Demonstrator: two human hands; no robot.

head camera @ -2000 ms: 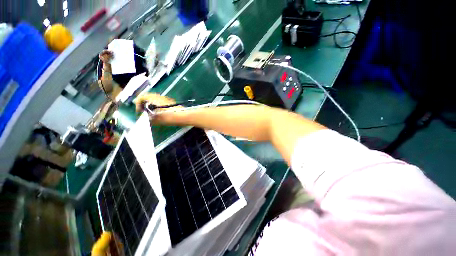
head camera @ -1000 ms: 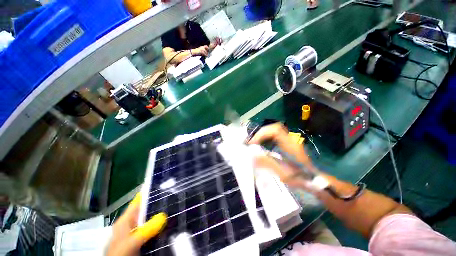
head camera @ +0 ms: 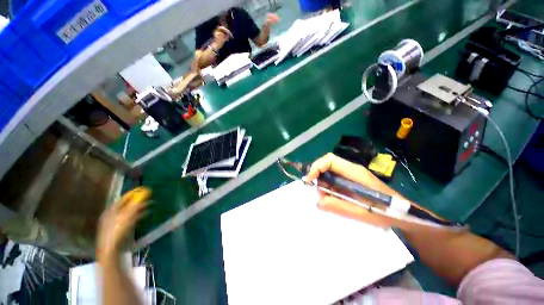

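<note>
My right hand holds the soldering iron like a pen; its tip is just beyond the back edge of a stack of panels. The top panel lies white back up. My left hand is blurred at the left, away from the stack, with yellow finger cots; nothing shows in it, but its finger shape is unclear. A few panels lie overlapped on the green bench, dark gridded side up, with pale wires at their near edge.
A black solder station with a wire spool and orange-yellow cylinder stands right. A yellow sponge is near my right hand. White-backed panels lie lower left. Blue bins hang overhead. A person sits opposite.
The dark-faced panel has left my left hand and the stack, whose white top now shows. A small pile shows on the bench behind. My left hand moved left; the iron now shows clearly.
</note>
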